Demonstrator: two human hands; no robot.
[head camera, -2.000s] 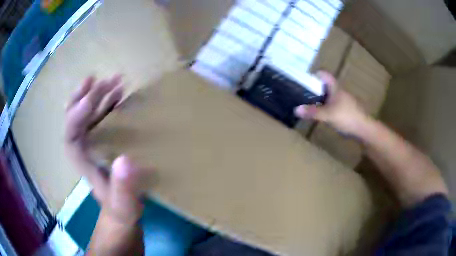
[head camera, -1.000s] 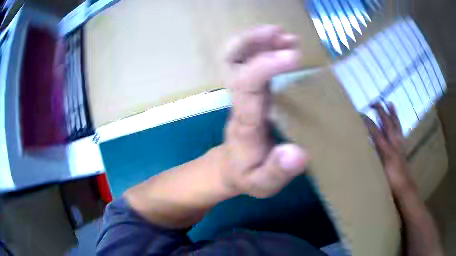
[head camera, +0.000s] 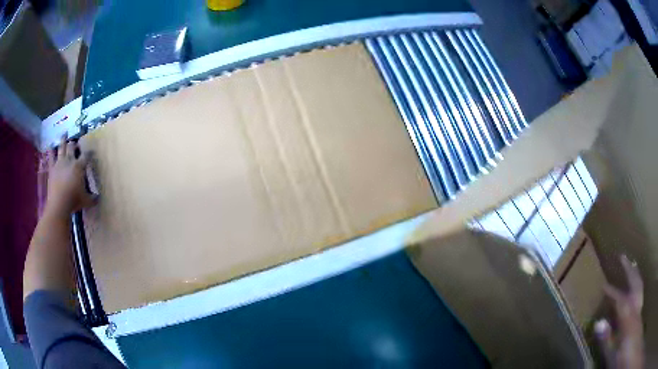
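Note:
My left hand (head camera: 71, 176) is at the far left end of the flat cardboard sheet (head camera: 195, 187), beside the dark red curtain (head camera: 20, 209). Its fingers point away from me; a dark edge shows beside the thumb, and I cannot tell whether it holds anything. My right hand (head camera: 625, 317) is blurred at the lower right, inside the open shipping carton (head camera: 577, 288), fingers apart and empty. White-edged product boxes (head camera: 537, 216) stand in rows in the carton, partly hidden by a brown carton flap (head camera: 498, 288).
Metal rollers (head camera: 451, 108) show right of the sheet, between white side rails (head camera: 274, 277). A small dark-topped white box (head camera: 162, 52) and a yellow item (head camera: 224, 3) lie on the far green surface (head camera: 303, 14). A green surface (head camera: 303, 324) is nearest me.
The view has swung left over the conveyor. My left hand has moved from the carton flap to the sheet's left end. My right hand no longer holds the black box seen earliest.

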